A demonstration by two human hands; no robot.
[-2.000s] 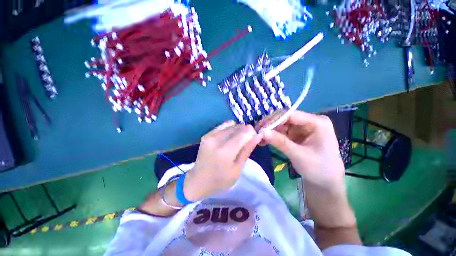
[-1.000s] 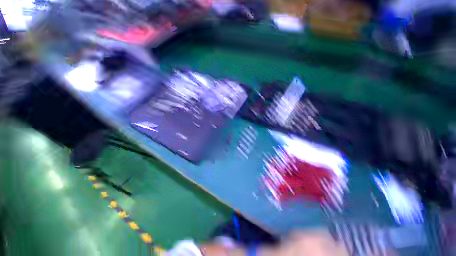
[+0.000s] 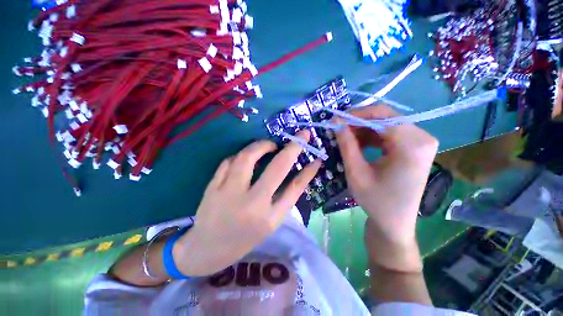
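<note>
The dark circuit board panel (image 3: 304,111), with rows of silver and white parts, lies tilted at the bench's front edge. Several pale flat cables cross or stick out from it. My left hand (image 3: 237,200) is at its left side, fingertips on the panel and near a short flat cable (image 3: 302,143); its fingers partly cover the boards. My right hand (image 3: 395,170) pinches a flat cable near the panel's upper right. A long pale flat cable (image 3: 450,110) with a blue end runs right from behind this hand. Whether its inner end sits in a connector is hidden.
A large pile of red leads with white plugs (image 3: 154,68) lies at left. A white-blue flat cable bunch (image 3: 379,28) is beyond the panel. Mixed boards and red wires (image 3: 469,52) are at right. A dark round stool (image 3: 436,189) and a person's leg (image 3: 503,200) show at lower right.
The view swung left, blurred, and came back closer to the work. My left hand has moved from the panel's near edge to its left side; my right hand is higher up the panel.
</note>
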